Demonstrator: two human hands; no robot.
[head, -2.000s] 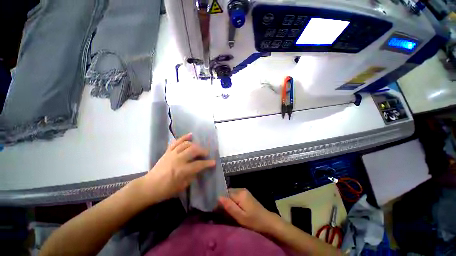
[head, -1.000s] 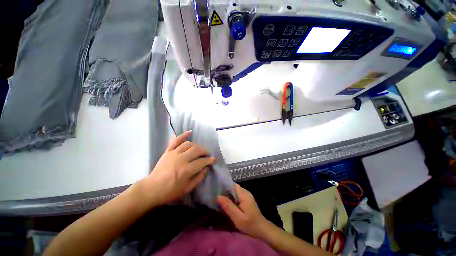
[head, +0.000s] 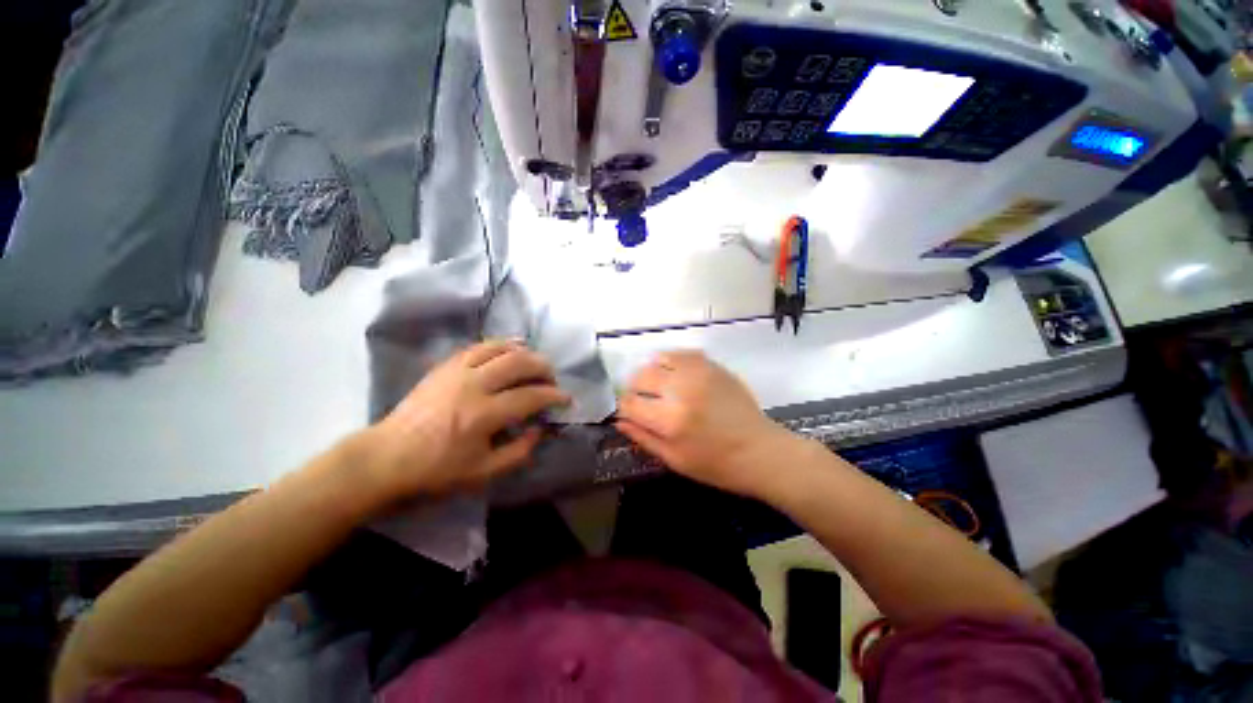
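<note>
A grey fabric panel (head: 427,319) lies on the white table left of and below the needle, its lower part hanging over the front edge. My left hand (head: 481,412) lies on it, fingers bent over the cloth. My right hand (head: 687,419), slightly blurred, pinches the right edge of a paler grey piece (head: 574,360) near the table's front edge. The sewing machine's presser foot and needle (head: 591,220) are above the cloth under bright light; whether they touch it is hard to tell.
Two stacks of grey cut panels (head: 117,179) lie at the far left. Thread snips (head: 792,275) lie on the machine bed. A control panel (head: 900,103) is on the machine head. A small parts recess (head: 1065,313) is at right. A black phone (head: 812,625) lies below the table.
My right hand has moved up and forward onto the table edge. The cloth has been shifted and spread further left, with a corner now hanging over the edge.
</note>
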